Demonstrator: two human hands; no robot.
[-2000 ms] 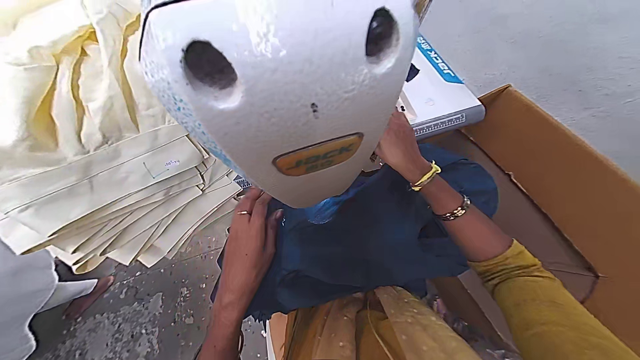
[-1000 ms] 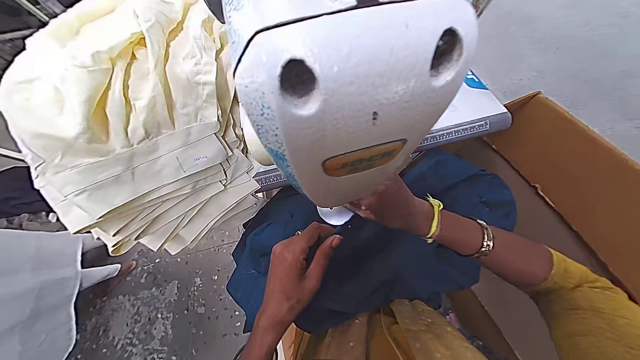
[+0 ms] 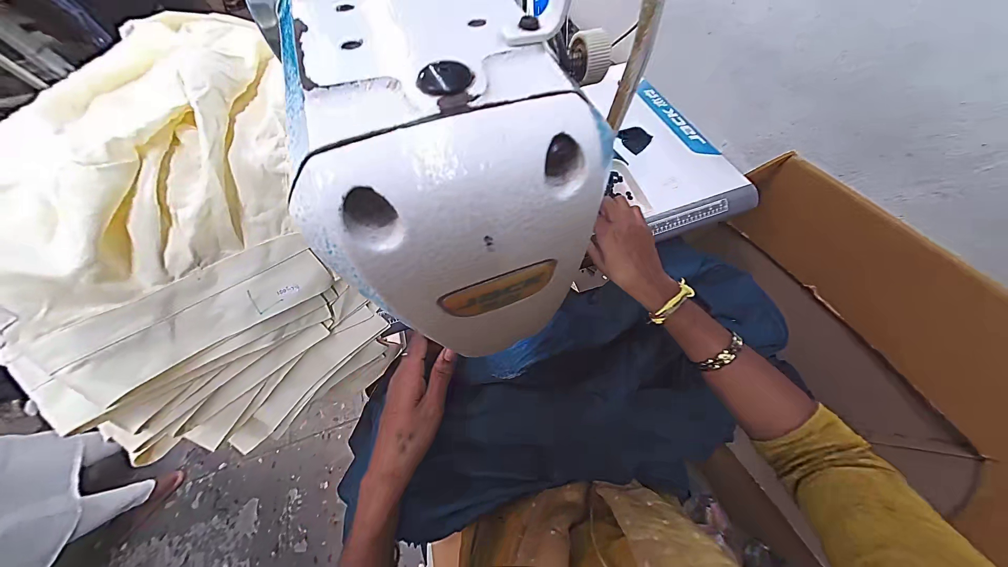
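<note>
A white Jack sewing machine head [image 3: 441,197] fills the upper middle and hides its needle area. Dark blue fabric [image 3: 543,425] lies below it and over my lap. My left hand [image 3: 413,402] rests at the cloth's left edge beside the machine head, its fingertips partly hidden under the head; whether it grips the cloth is unclear. At the machine bed's right part, my right hand [image 3: 626,248] reaches toward a recess holding small black pieces [image 3: 620,187]. Its fingers are bent and their tips partly hidden, so its hold cannot be told.
Cream fabric pieces [image 3: 205,346] are stacked on the left. The machine bed [image 3: 685,185] carries a ruler strip along its front edge. An open cardboard box [image 3: 882,252] stands at the right. Another person's foot [image 3: 167,484] and white clothing [image 3: 39,488] show at the lower left.
My right hand has moved from beneath the front of the machine head to the bed's right part. My left hand has moved from the cloth in front to its left edge. The view has shifted.
</note>
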